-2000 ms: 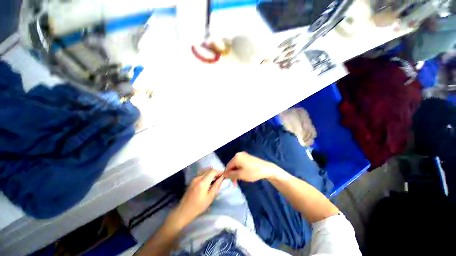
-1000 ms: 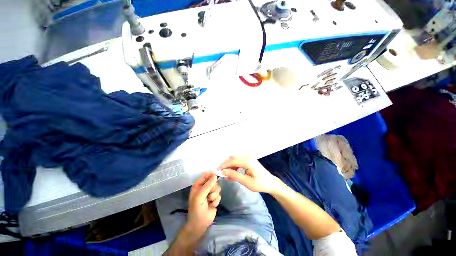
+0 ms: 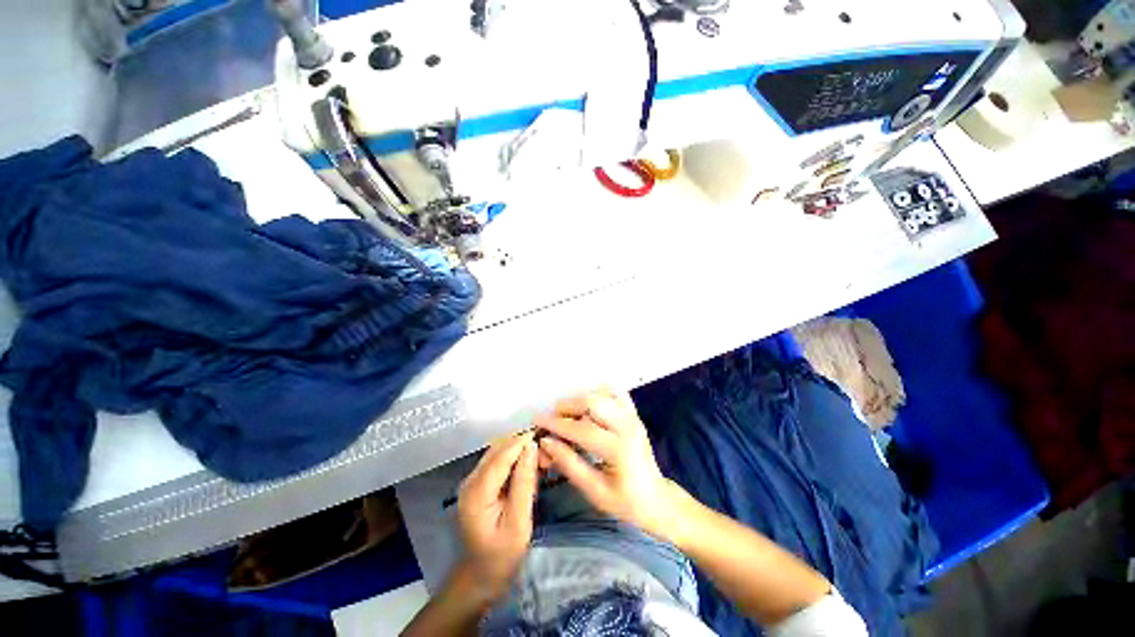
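My left hand (image 3: 498, 500) and my right hand (image 3: 607, 458) meet at the table's front edge, fingertips pinched together. A small dark piece (image 3: 539, 436) shows between the fingertips; it is mostly hidden, and I cannot tell whether it is part of a narrow strip. The crumpled navy garment (image 3: 224, 324) lies on the table left of the needle. Its puckered right end (image 3: 405, 305) lies by the presser foot (image 3: 463, 237) of the white sewing machine (image 3: 535, 75). Neither hand touches the garment.
Red and yellow scissor loops (image 3: 625, 181) lie under the machine arm. A bobbin tray (image 3: 919, 202) is at the table's right end. A ruler strip (image 3: 286, 467) runs along the front edge. More navy cloth (image 3: 759, 473) hangs right of my legs, beside a blue crate (image 3: 965, 436).
The view has swung left and steadied since two seconds ago. The hands stay together; the small white piece seen between the fingertips one second ago no longer shows. The garment has not visibly moved.
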